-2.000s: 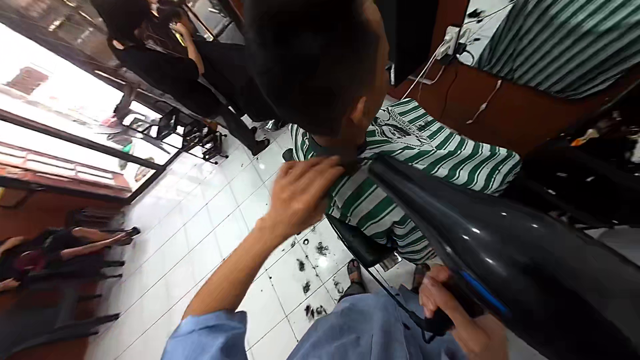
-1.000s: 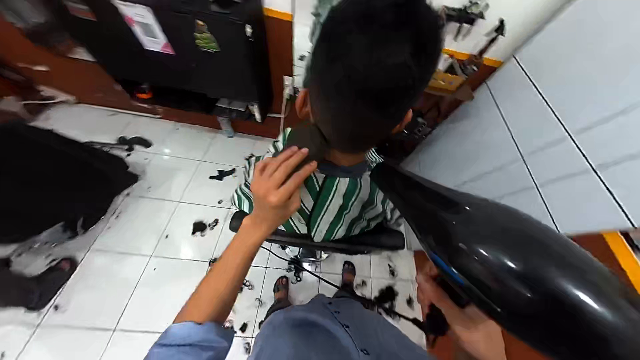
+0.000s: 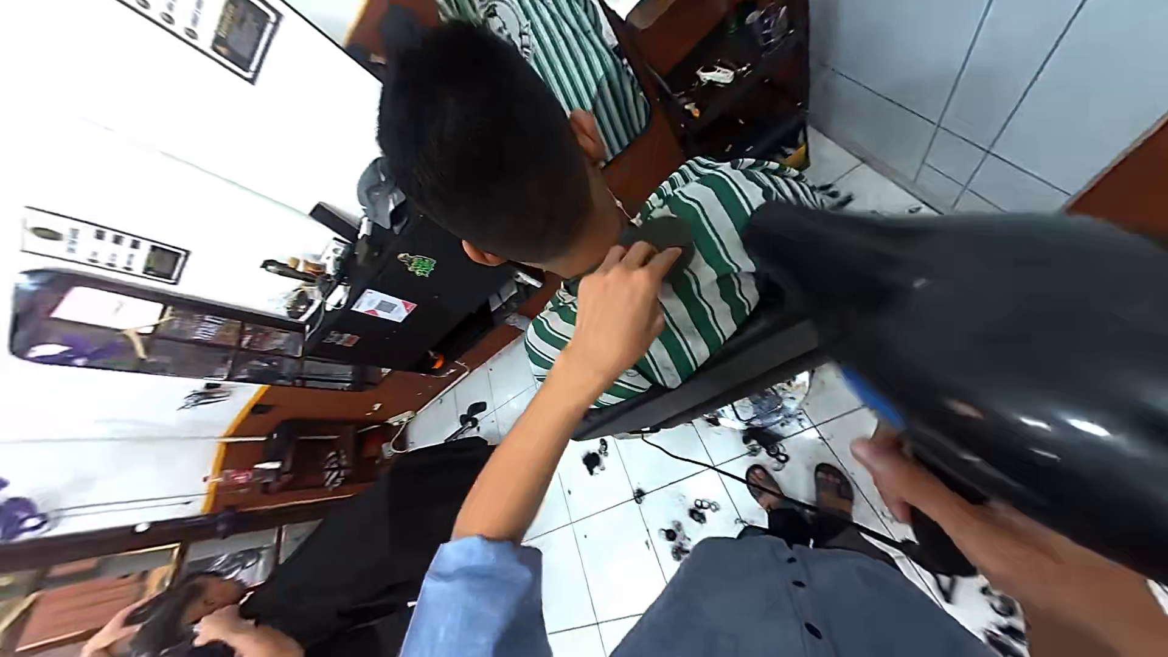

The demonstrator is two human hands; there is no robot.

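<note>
My right hand (image 3: 940, 493) grips the handle of a large black hair dryer (image 3: 985, 338), its nozzle toward the striped back of a seated person. My left hand (image 3: 620, 306) holds a dark flat pad or sponge (image 3: 659, 239) against the back of that person's neck and collar. The person's short dark hair (image 3: 493, 137) is above my left hand. A green-and-white striped garment (image 3: 698, 315) covers the shoulders, over the black backrest of the chair (image 3: 730, 370).
Another person in black (image 3: 365, 547) is at lower left, with hands at a head of hair. A black cabinet (image 3: 411, 292) stands by the wall. Hair clippings (image 3: 595, 456) and the dryer's cord (image 3: 703, 464) are on the tiled floor. A mirror (image 3: 630, 100) is beyond the seated person.
The view has swung round strongly between frames. My left hand stays at the seated person's neck with the dark pad, and my right hand still holds the dryer.
</note>
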